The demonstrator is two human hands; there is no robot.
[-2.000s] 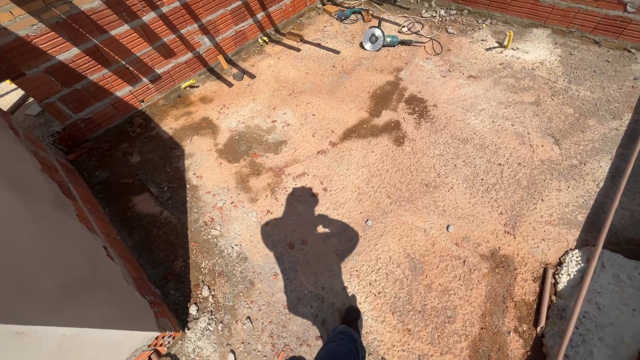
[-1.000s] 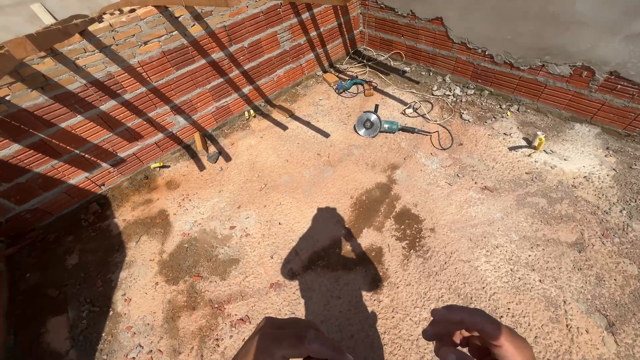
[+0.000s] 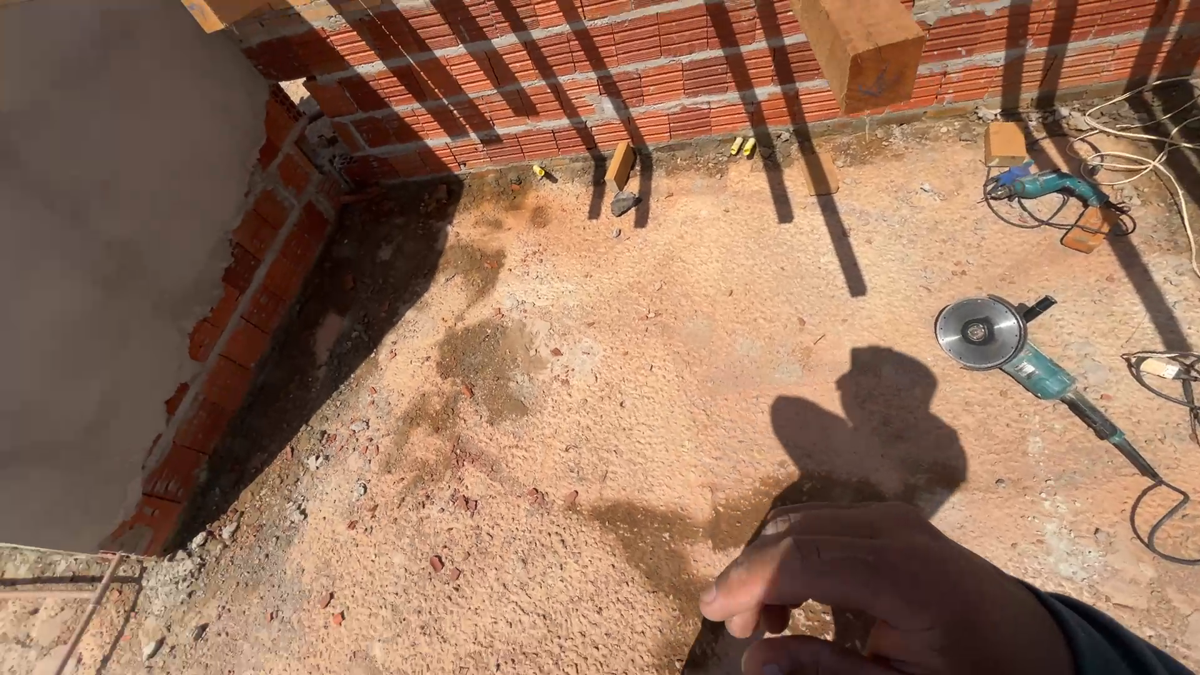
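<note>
My right hand (image 3: 872, 591), in a dark sleeve, is raised at the lower right above the rough floor. Its fingers are bent and apart, with nothing held. My left hand is out of view. Up and to the right of the hand, an angle grinder (image 3: 1041, 370) lies on the floor, its metal disc facing up and its cord trailing right. Beyond it lies a teal corded power drill (image 3: 1059, 187) between small wooden blocks (image 3: 1005, 144).
A red hollow-brick wall (image 3: 656, 89) runs along the back; a partly plastered wall (image 3: 122, 281) stands at left. A wooden beam (image 3: 867, 66) juts in overhead. Pale cable (image 3: 1139, 141) coils at upper right. Brick bits, a wood block (image 3: 619, 166) and a stone (image 3: 623, 202) lie about.
One second ago both hands showed at the bottom edge; now only the right one does, larger in view. The view has swung left, and the grinder appears closer.
</note>
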